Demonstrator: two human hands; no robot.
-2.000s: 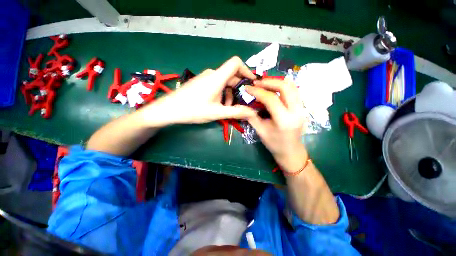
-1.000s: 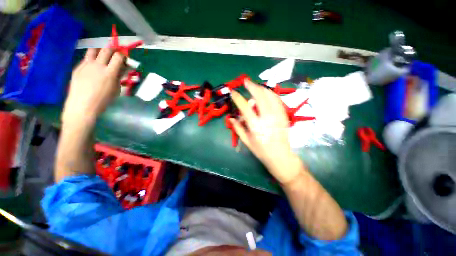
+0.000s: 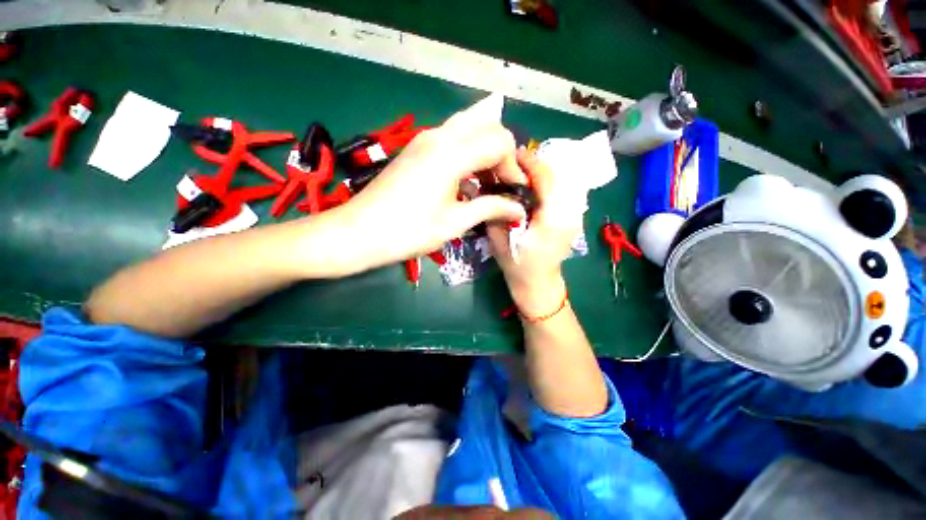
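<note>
My left hand (image 3: pixel 432 188) and my right hand (image 3: pixel 543 218) are together near the middle of the bench. Their fingers hold a small black unit (image 3: pixel 513 193), mostly hidden by the fingers, with a white piece hanging below it. Left of my hands lie several red spring clamps (image 3: pixel 239 152) gripping black units (image 3: pixel 200 210) with white patches. Another red clamp shows partly below my left hand, beside a shiny wrinkled film (image 3: pixel 456 266).
White paper (image 3: pixel 132 135) lies at left and more paper (image 3: pixel 579 160) behind my right hand. At right are a red-handled tool (image 3: pixel 618 242), a silver-white bottle (image 3: pixel 647 124), a blue box (image 3: pixel 701 173) with sticks and a panda-faced fan (image 3: pixel 756 295). More red clamps (image 3: pixel 67 120) lie far left.
My left hand has come from the clamps at far left to meet my right hand, and both now hold the black unit. The view has swung to the right.
</note>
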